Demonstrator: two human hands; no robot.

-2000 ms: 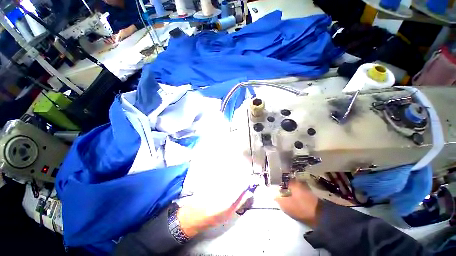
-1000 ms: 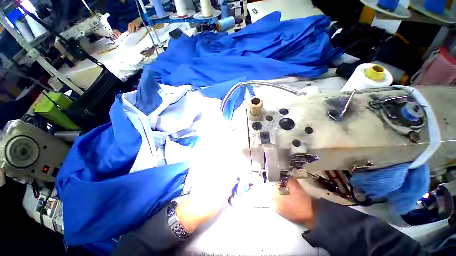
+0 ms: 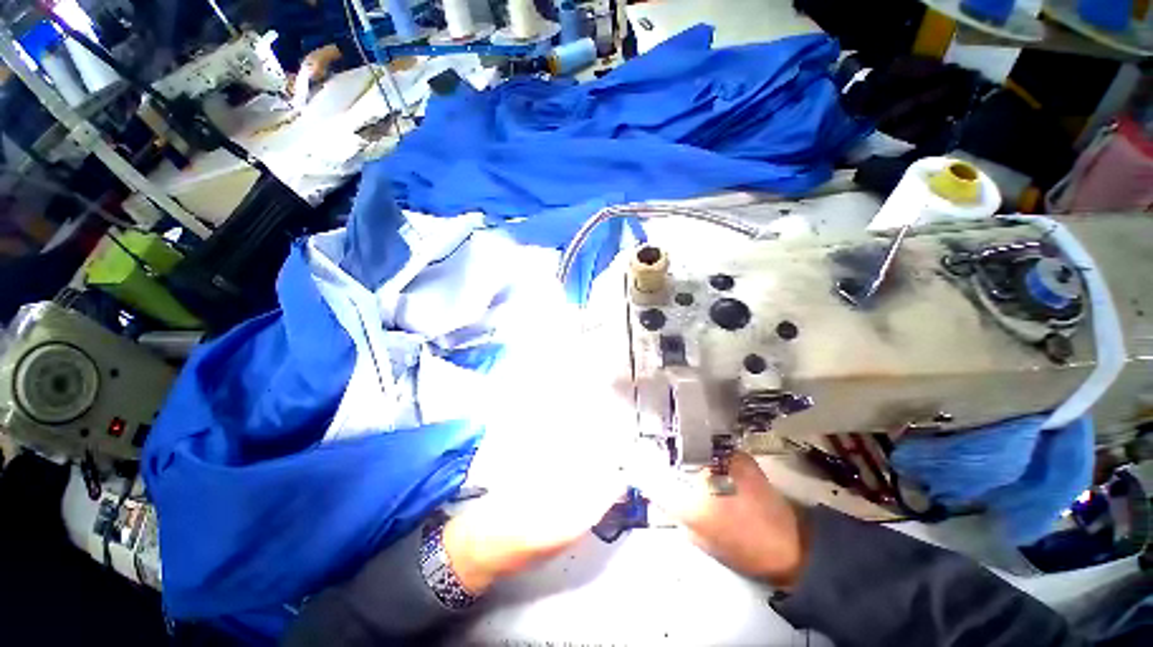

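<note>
The royal-blue garment (image 3: pixel 304 506) lies in folds left of the needle area, its pale inner side (image 3: pixel 436 284) turned up and partly washed out by glare. The cream-grey sewing machine head (image 3: pixel 872 341) is at the right. My left hand (image 3: pixel 531 537) lies left of the needle, its fingertips lost in glare beside a small dark-blue piece (image 3: pixel 622 516). My right hand (image 3: pixel 746 518) is just right of and below the presser foot area, fingertips partly hidden by the machine and glare. Whether either hand grips cloth cannot be told.
A blue garment pile (image 3: pixel 607 126) lies behind the machine. A white thread cone (image 3: pixel 929 196) stands behind the head, with a curved metal tube (image 3: pixel 658 212) at its left end. A light-blue rag (image 3: pixel 1012 474) is tucked below. Another machine (image 3: pixel 76 379) stands at left. A person's hand (image 3: pixel 314 70) shows at the back.
The small dark-blue piece by my left fingertips has shifted slightly right and down and changed shape. My hands stay near the needle. The other person's hand at the back has moved.
</note>
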